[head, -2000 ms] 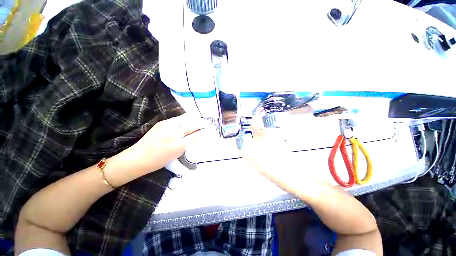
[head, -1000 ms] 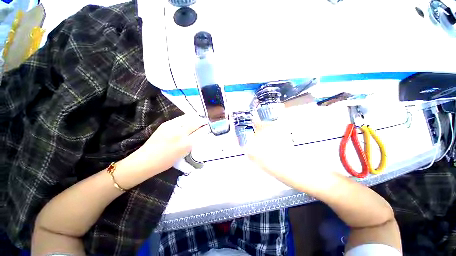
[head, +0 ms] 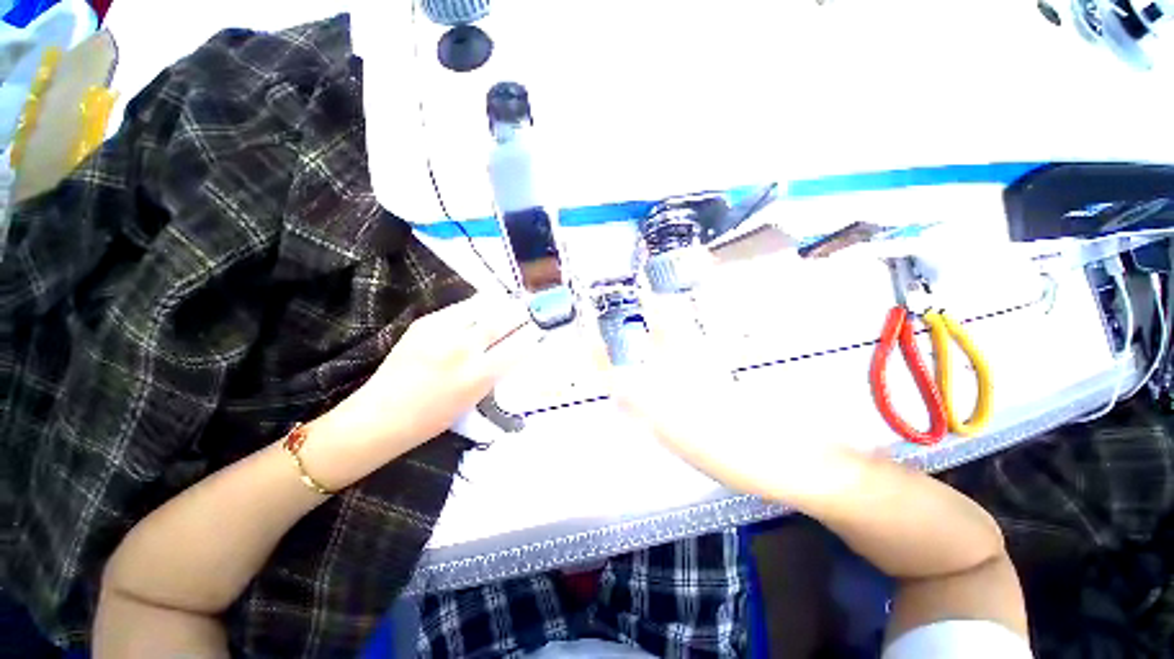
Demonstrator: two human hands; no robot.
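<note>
The dark plaid garment point(head: 193, 270) lies heaped left of the white sewing machine point(head: 773, 103). My left hand point(head: 451, 354) is at the needle area, its fingertips close to the presser foot point(head: 552, 306); glare washes them out, and I cannot tell what they hold. My right hand point(head: 657, 373) reaches in from the right, its fingers beside the metal parts point(head: 627, 337) right of the foot, overexposed. Whether it grips anything is not clear.
Scissors with red and yellow handles point(head: 930, 373) lie right of my hands. Brown flat pieces point(head: 839, 237) lie near the blue stripe. A ruler-marked table edge point(head: 618, 538) runs in front. More dark cloth point(head: 1094, 502) is at lower right. A container with yellow parts point(head: 58, 116) stands upper left.
The view has shifted, so the machine and scissors sit differently in the picture. Both hands stay by the presser foot with little visible movement.
</note>
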